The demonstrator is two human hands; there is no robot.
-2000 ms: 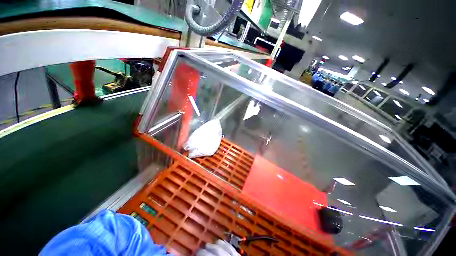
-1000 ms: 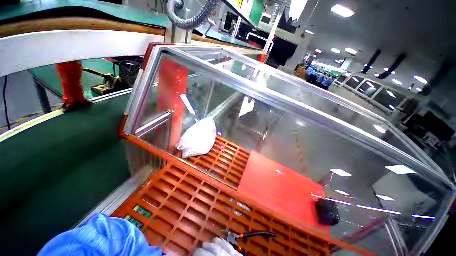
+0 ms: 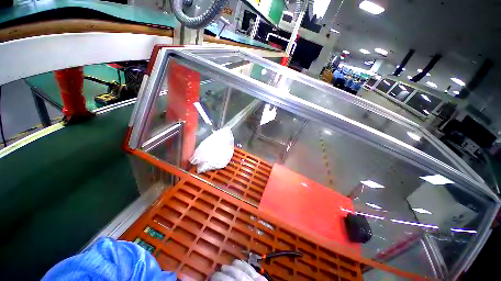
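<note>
My right hand [image 3: 237, 271], in a whitish glove, shows at the bottom edge, cut off by it. Side cutters [image 3: 269, 256] with small metal jaws and black and orange handles stick out at its fingers, over the orange-red slotted tray [image 3: 189, 219]. The jaws point left and one handle reaches right. The hand is around the cutters' lower part. A blue sleeve [image 3: 110, 263] fills the bottom left; my left hand is below the picture or hidden. Small green pieces [image 3: 149, 240] lie in slots at the tray's left edge.
A clear hood [image 3: 307, 110] with silver frame covers the tray's far part. Behind it are a white crumpled bag [image 3: 214, 150], a flat red sheet [image 3: 305, 203] and a black object [image 3: 358, 228]. A dark green conveyor belt [image 3: 66, 181] runs at left.
The view has shifted slightly, so the hood and tray sit further left in the picture. My right hand stays low at the cutters. Nothing is clearly taken or released.
</note>
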